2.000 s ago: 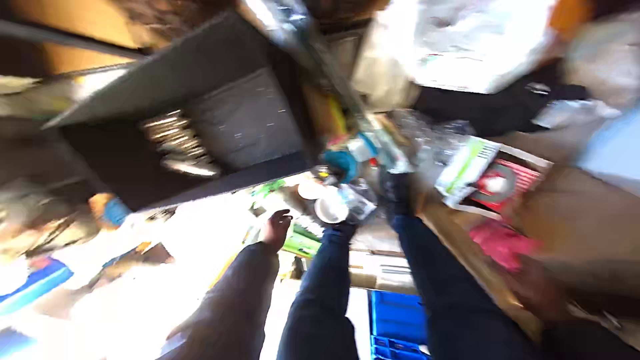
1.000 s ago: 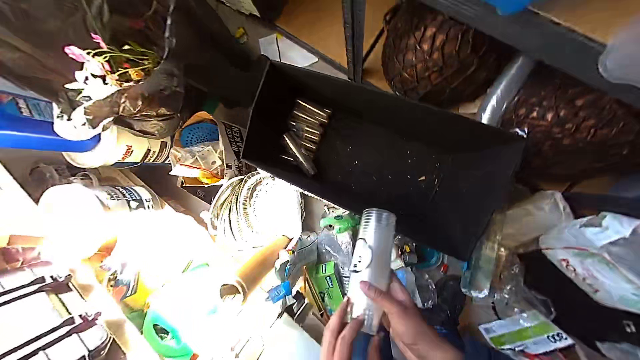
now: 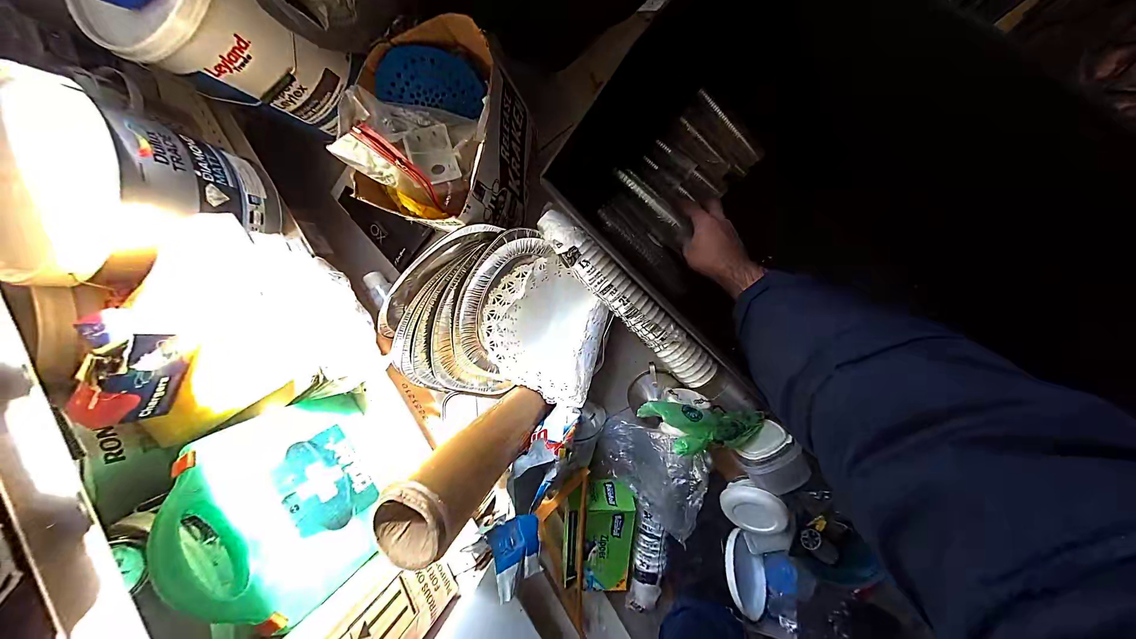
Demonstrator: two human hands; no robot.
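My right hand [image 3: 717, 247] reaches into a black box [image 3: 843, 160] from the right, in a dark blue sleeve. Its fingertips are at the near end of a stack of ribbed, shiny cups or cases [image 3: 652, 202]; blur and shadow hide whether they grip it. Several similar stacks [image 3: 710, 133] lie beside it in the box. Outside, along the box's edge, runs a long wrapped stack of ribbed cups [image 3: 630, 302]. Left of that are foil trays [image 3: 444, 328] and a white paper doily [image 3: 541, 311]. My left hand is out of view.
Paint tubs [image 3: 257, 62] and an open cardboard box with a blue perforated item [image 3: 430, 82] stand at upper left. A cardboard tube [image 3: 461, 479], a green first-aid case [image 3: 266, 506], a green carton [image 3: 611, 532] and lidded plastic tubs [image 3: 772, 457] crowd the lower area.
One second ago both hands were around a clear ribbed plastic tube or cup stack below the box. Now my right hand is inside the box and my left hand has left the view.
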